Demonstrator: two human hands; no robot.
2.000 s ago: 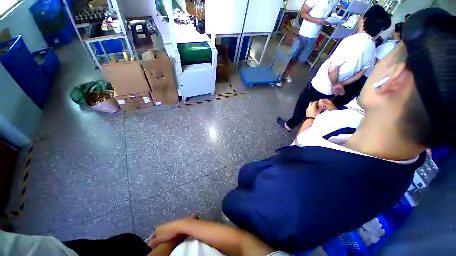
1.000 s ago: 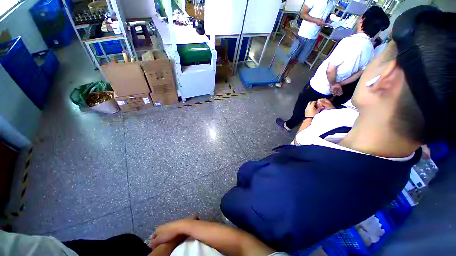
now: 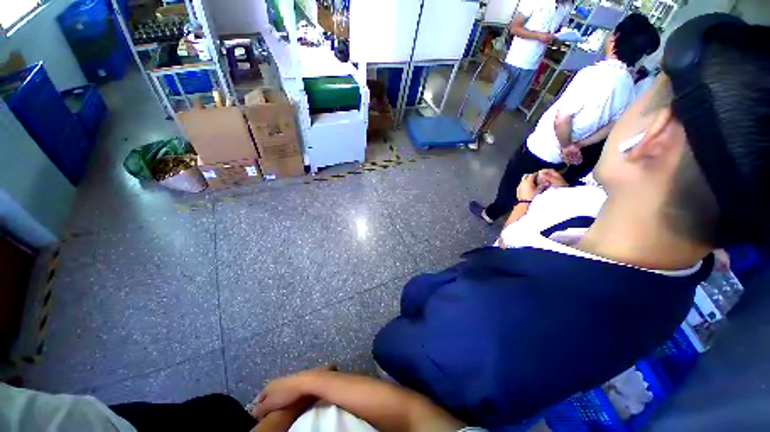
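Observation:
My bare hands are crossed low in front of my white shirt (image 3: 331, 419) at the bottom edge. My right hand (image 3: 283, 392) lies over my left wrist or hand (image 3: 277, 418), its forearm reaching in from the right. My left hand is mostly hidden under it and cut off by the picture's edge. No object shows in either hand, and the fingers are too unclear to tell how far they are closed.
A person in dark blue (image 3: 540, 329) stands close at right; others stand beyond. Blue crates (image 3: 582, 413) are at lower right. Cartons (image 3: 274, 135), an open sack (image 3: 173, 164), a green-belted conveyor (image 3: 331, 94) and a blue trolley (image 3: 439, 131) stand ahead.
The view has shifted very slightly. The neighbour's head has turned or moved a little since the first frame. My hands have not moved.

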